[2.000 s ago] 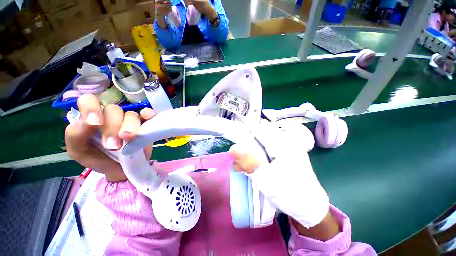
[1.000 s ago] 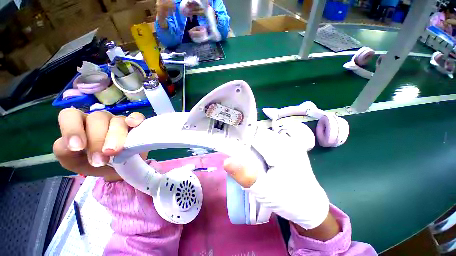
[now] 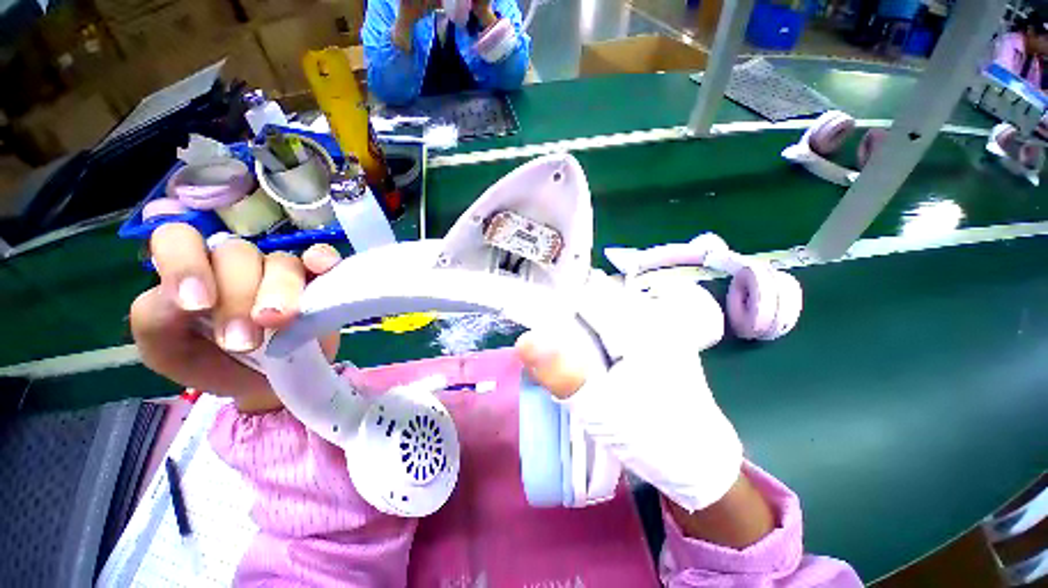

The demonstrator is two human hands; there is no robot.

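A white cat-ear headphone [image 3: 414, 289] is held up above the pink mat [image 3: 506, 557]. My left hand [image 3: 224, 310], bare, grips the headband's left end. Below it hangs an ear cup [image 3: 405, 451] with a bare slotted disc and no cushion. My right hand [image 3: 644, 402], in a white glove with bare fingertips, holds the other side, above a cup with a pale blue cushion [image 3: 542, 446]. The open cat-ear housing [image 3: 531, 218] near the right hand shows a small circuit-like part inside. The right fingers behind the headphone are partly hidden.
Another headphone with a pink cushion [image 3: 764, 301] lies beyond my right hand. A blue parts tray [image 3: 282, 239], white bottle [image 3: 363, 218], form [image 3: 213, 505] and pen [image 3: 177, 496] are on the left. A metal upright [image 3: 896, 144] stands right; a person in blue [image 3: 494, 63] is across the bench.
The headphone and both hands shift and tilt slightly; the open ear dips, then rises again. Both hands keep their hold. The person across moves their hands and headphone.
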